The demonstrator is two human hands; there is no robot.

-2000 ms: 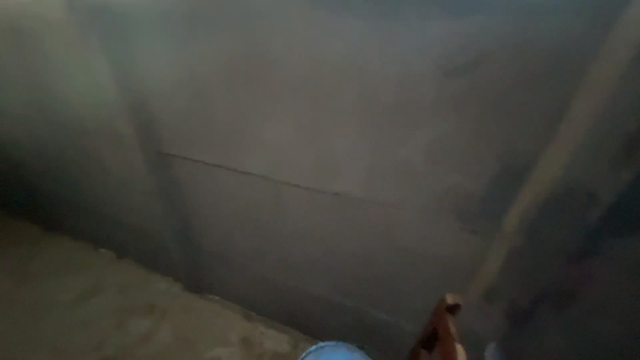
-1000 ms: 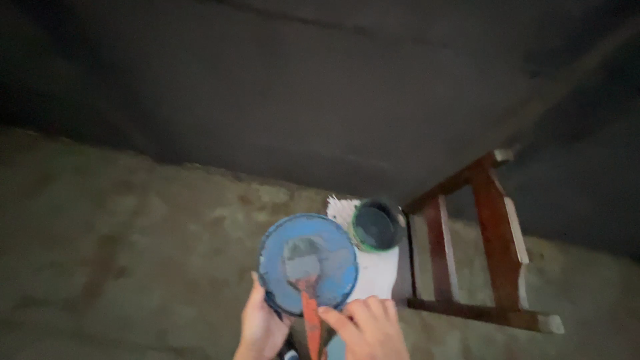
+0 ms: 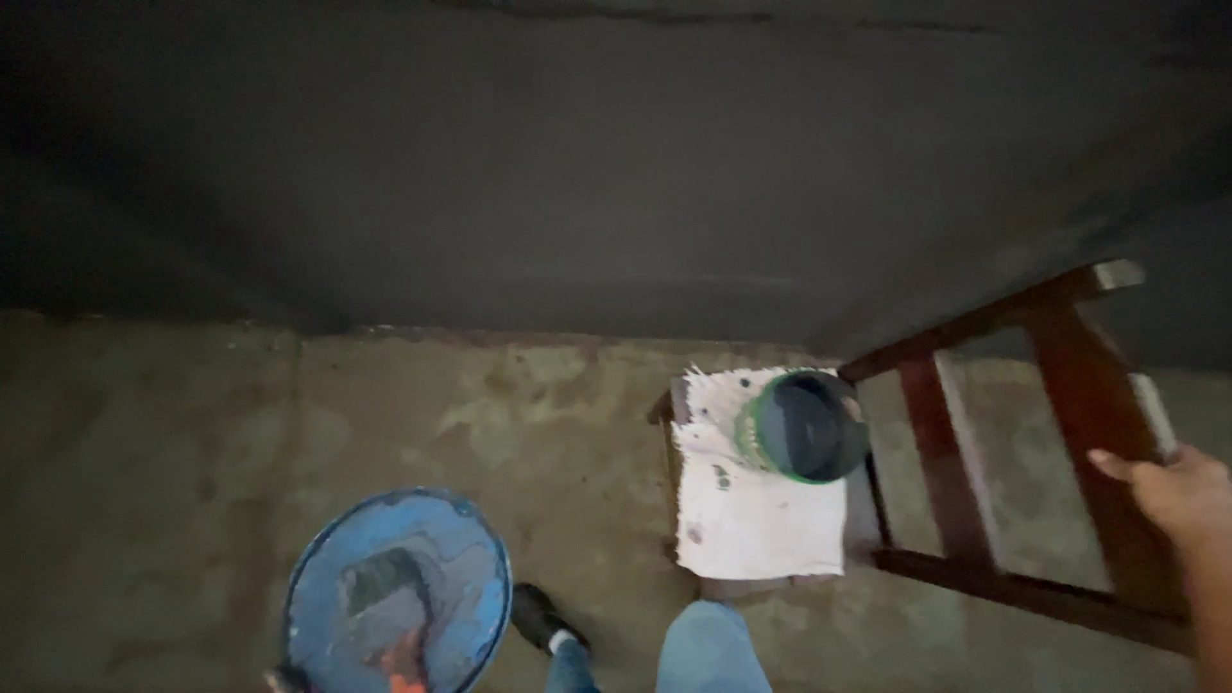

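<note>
At the lower left, my left hand (image 3: 287, 680) holds the edge of a round blue lid (image 3: 457, 568) smeared with grey paint; only fingertips show. A paintbrush (image 3: 390, 597) with an orange handle and paint-covered bristles lies on the lid. My right hand (image 3: 1174, 491) grips the wide upper slat of a dark wooden chair's backrest (image 3: 1083, 423) at the right. A green-rimmed bucket (image 3: 808, 428) with dark paint inside stands on a white cloth (image 3: 760, 534) spread over the chair seat.
A dark grey wall (image 3: 577, 173) rises in front, meeting a stained concrete floor (image 3: 462, 404). My shoe (image 3: 544, 616) is beside the lid, and my knee (image 3: 712, 650) is just below the chair seat.
My right hand has left the brush and moved right to the chair's backrest. My left hand and the lid with the brush have moved left. The view has swung down from the wall since the first frame.
</note>
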